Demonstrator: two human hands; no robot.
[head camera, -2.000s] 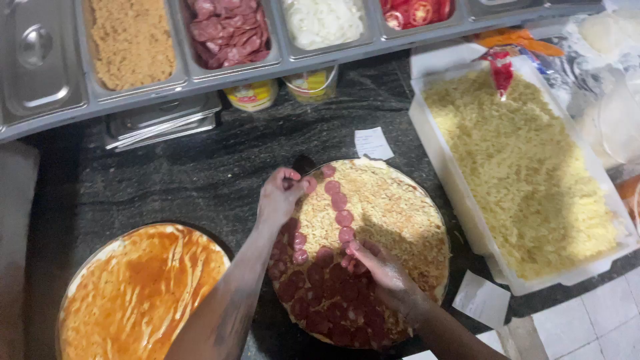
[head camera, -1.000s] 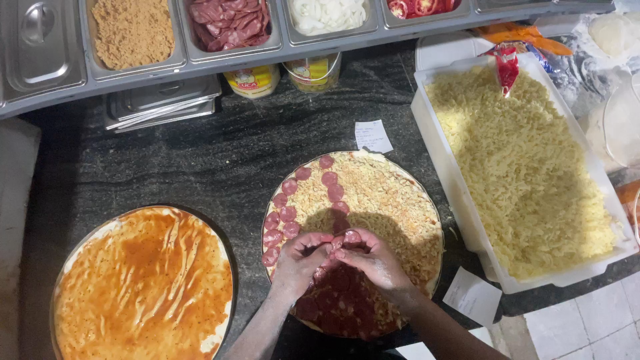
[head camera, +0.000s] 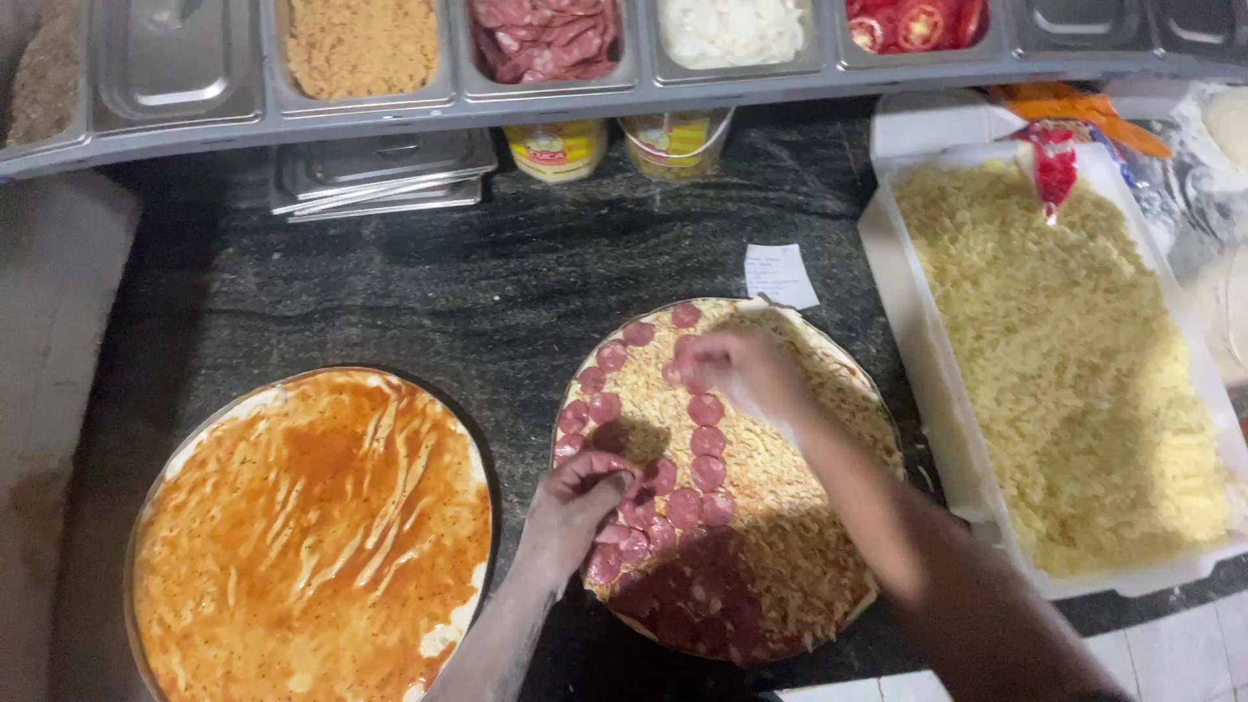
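Observation:
A round pizza (head camera: 780, 448) topped with shredded cheese lies on the dark stone counter, with sausage slices (head camera: 707, 442) in rows and packed together over its lower left. My left hand (head camera: 585, 502) is over the pizza's left side, thumb and fingers pinched on what looks like sausage slices. Above the upper middle, my right hand (head camera: 736, 370) touches a slice near the top of the central row; its fingers are blurred. A second pizza base (head camera: 322, 536), spread with orange-red sauce, sits at the lower left.
A white tub of shredded cheese (head camera: 1063, 370) stands at the right. Along the back runs a rail of metal pans, including sliced sausage (head camera: 546, 39), onion (head camera: 731, 29) and tomato (head camera: 912, 21). Stacked metal lids (head camera: 385, 171), two plastic buckets (head camera: 554, 148) and a written paper slip (head camera: 780, 273) are nearby.
My hands, together over the pizza's middle a second ago, are now apart: the left one is to the left, the right one farther up. More slices show on the left side.

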